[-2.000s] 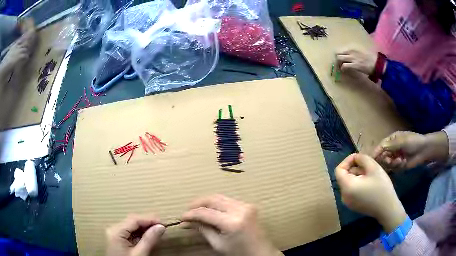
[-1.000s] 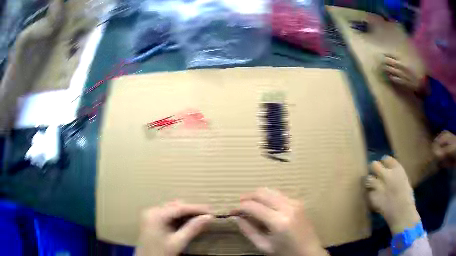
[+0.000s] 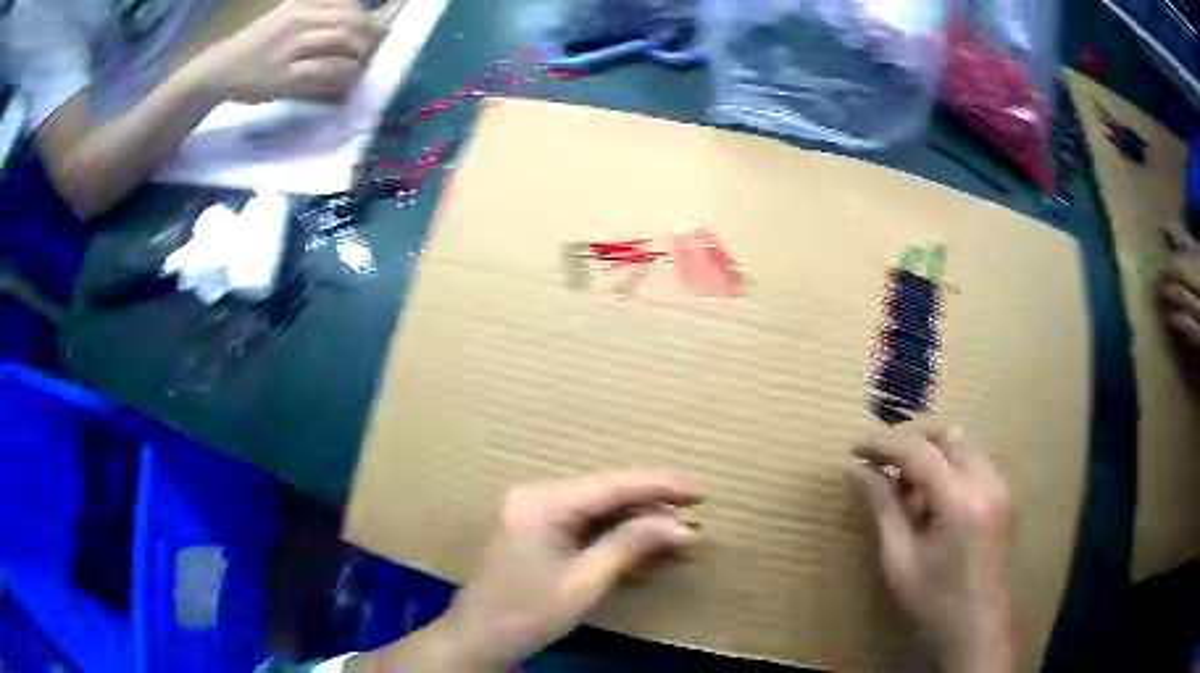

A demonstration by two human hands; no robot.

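The dark block of stacked black sleeved pieces [image 3: 908,342] lies on the right part of the cardboard sheet [image 3: 592,408], with green pieces [image 3: 924,258] at its top. A blurred pile of red wire pieces [image 3: 704,263] lies upper left of it. My right hand [image 3: 934,519] is just below the block's lower end, fingertips pinched on what looks like a black sleeved piece, mostly hidden and blurred. My left hand [image 3: 592,552] is over the lower middle of the cardboard, thumb and finger slightly apart, with nothing clearly visible between them.
Clear bags [image 3: 829,72] and a bag of red parts [image 3: 994,99] lie beyond the cardboard. A blue-handled tool [image 3: 619,55] is beside them. A white wad [image 3: 237,247] is at the left. Neighbours' hands [image 3: 296,53] are at both sides. A blue bin [image 3: 79,526] is lower left.
The view has swung left, so the cardboard appears further right. My hands have parted from the thin dark piece between them; my right hand is now at the block's lower end.
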